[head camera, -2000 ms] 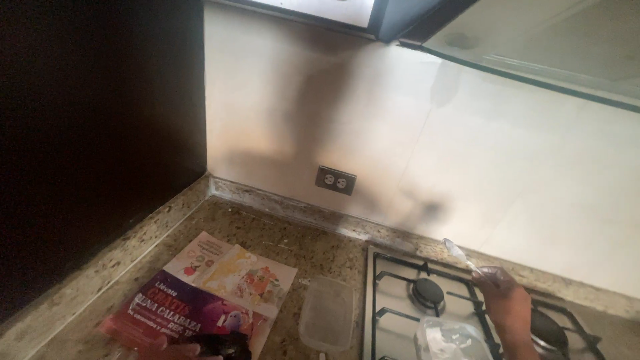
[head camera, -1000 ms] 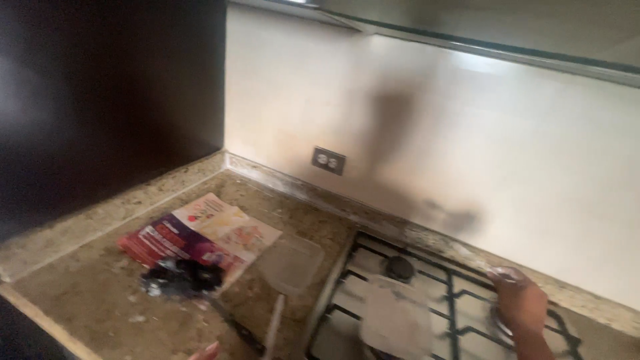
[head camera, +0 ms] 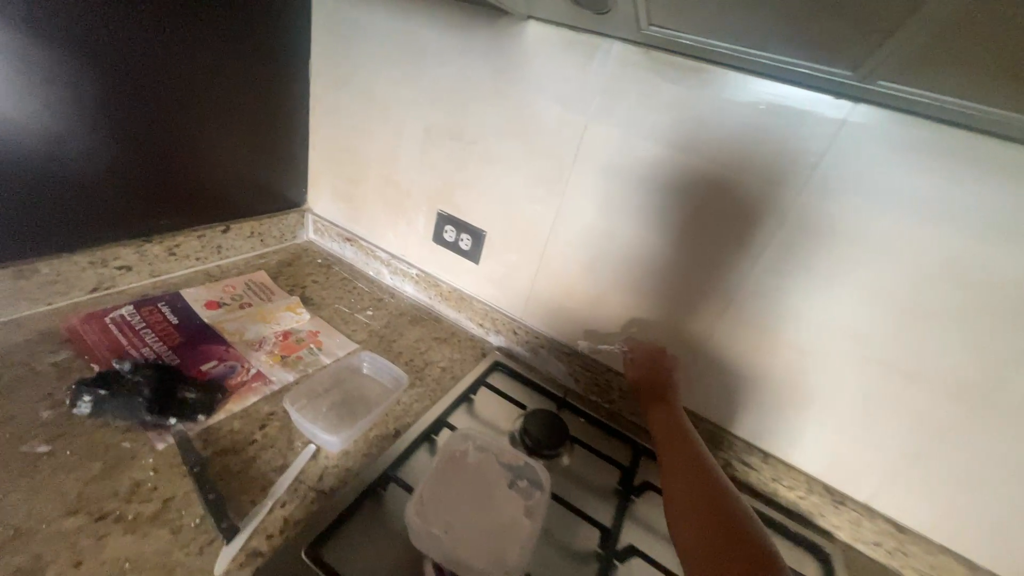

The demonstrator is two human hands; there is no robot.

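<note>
My right hand [head camera: 652, 372] reaches over the stove to the stone backsplash strip [head camera: 576, 360] at the foot of the white wall. Its fingers are closed on a small whitish tool [head camera: 604, 346], blurred, whose kind I cannot tell. Below and left of the hand, a plastic tub holding white paste [head camera: 480, 500] is over the stove grate; a trace of a reddish shape shows at its bottom edge, too little to tell whether a hand holds it. My left hand is not otherwise visible.
Left of the gas stove [head camera: 560, 496] lie a clear plastic container [head camera: 348, 400], a printed flyer [head camera: 264, 328], a crumpled black plastic bag [head camera: 148, 392], a dark-handled tool [head camera: 204, 484] and a white stick-like tool [head camera: 268, 508]. A power outlet [head camera: 459, 237] is on the wall.
The view has swung to the right. My right hand stays by the strip behind the stove. The fingers seen at the bottom left earlier are out of sight there.
</note>
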